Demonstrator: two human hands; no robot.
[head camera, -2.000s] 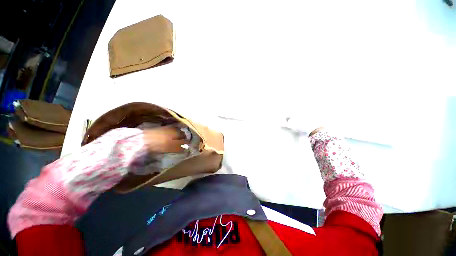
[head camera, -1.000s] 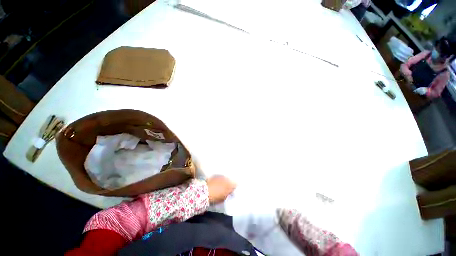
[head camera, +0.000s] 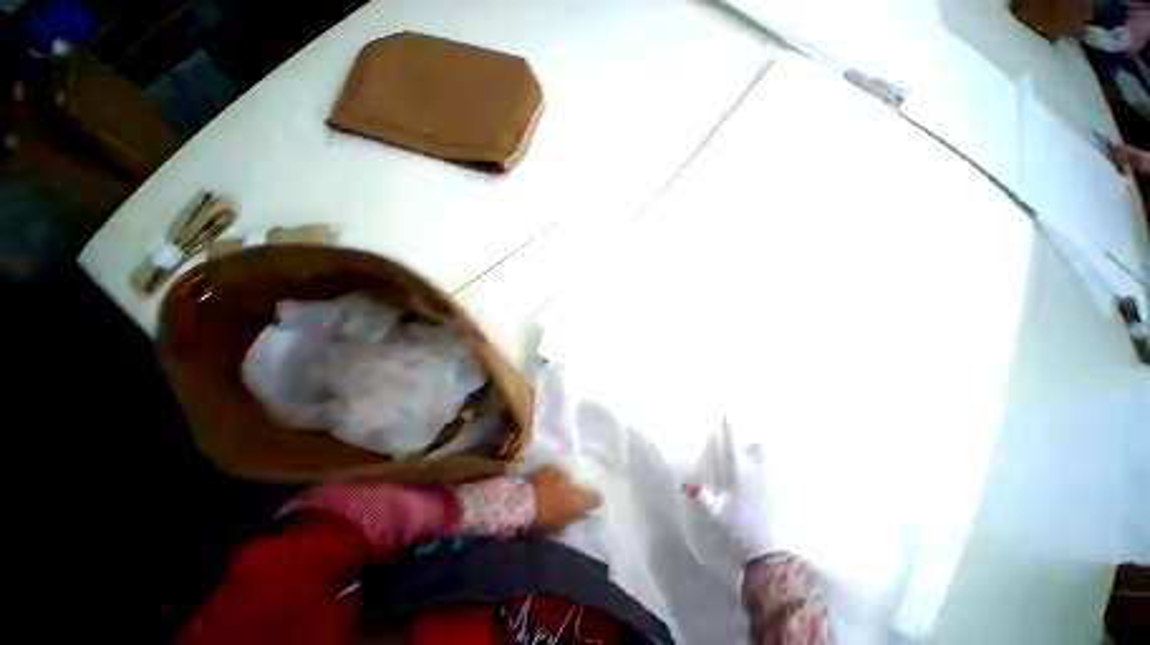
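Observation:
A brown handbag (head camera: 214, 422) stands open at the left, with crumpled white stuffing paper (head camera: 366, 372) inside its dark lining. A thin white sheet (head camera: 637, 504) with folds lies in front of me. My left hand (head camera: 564, 499), bare and blurred, is at the sheet's left side, just right of the bag; its fingers are unclear. My right hand (head camera: 738, 498), in a white glove, blends with the paper; the folds run to its fingers, which appear closed on the sheet.
A flat brown bag body (head camera: 439, 101) lies farther back. A folded strap bundle (head camera: 185, 242) lies behind the open bag, beside another beige piece (head camera: 300, 234). More brown bags (head camera: 107, 120) are at the far left. A person's hand (head camera: 1129, 154) shows at the right edge.
My left hand has left the bag's inside and come to its right side. The white sheet is now spread and folded between my hands. The view has shifted.

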